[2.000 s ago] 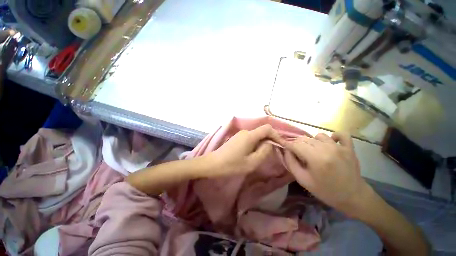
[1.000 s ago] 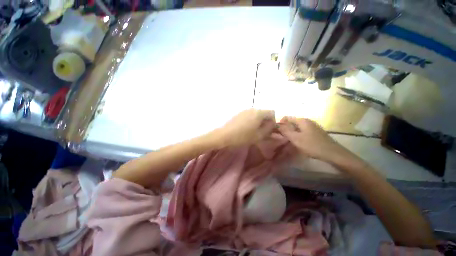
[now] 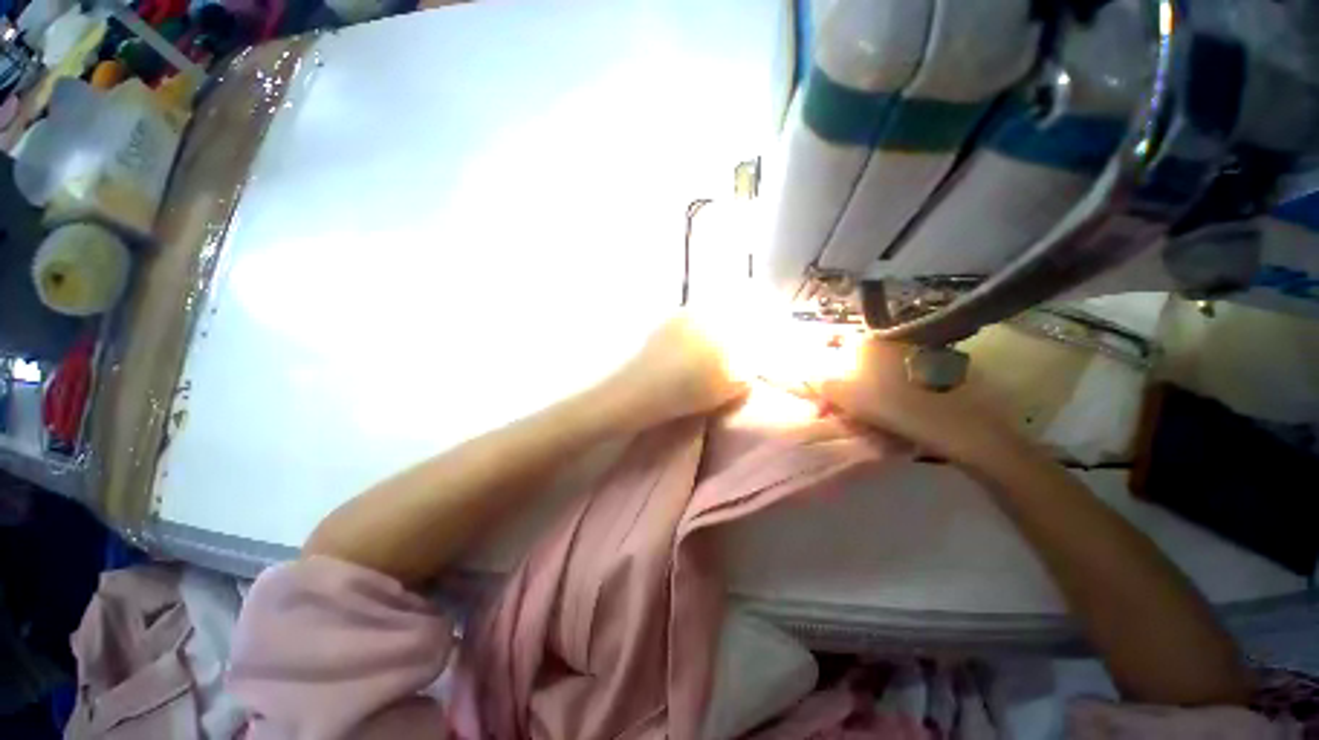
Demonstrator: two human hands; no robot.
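A pink garment piece runs from my lap over the table's front edge up to the needle area of the sewing machine. My left hand holds its upper edge just left of the needle area. My right hand holds the cloth on the right, partly behind the machine's front parts. Lamp glare washes out the fingertips, the cloth edge and the presser foot. A white rounded part hangs beside the pink cloth below the table edge.
A dark flat rectangle, perhaps a phone, lies at the right. A slim metal tool lies behind my right hand. At the far left are a yellowish-white thread cone and a red item. More pink pieces are heaped at lower left.
Both hands have moved forward from the table's front edge to under the machine head, drawing the pink cloth up with them. The view has moved closer to the machine.
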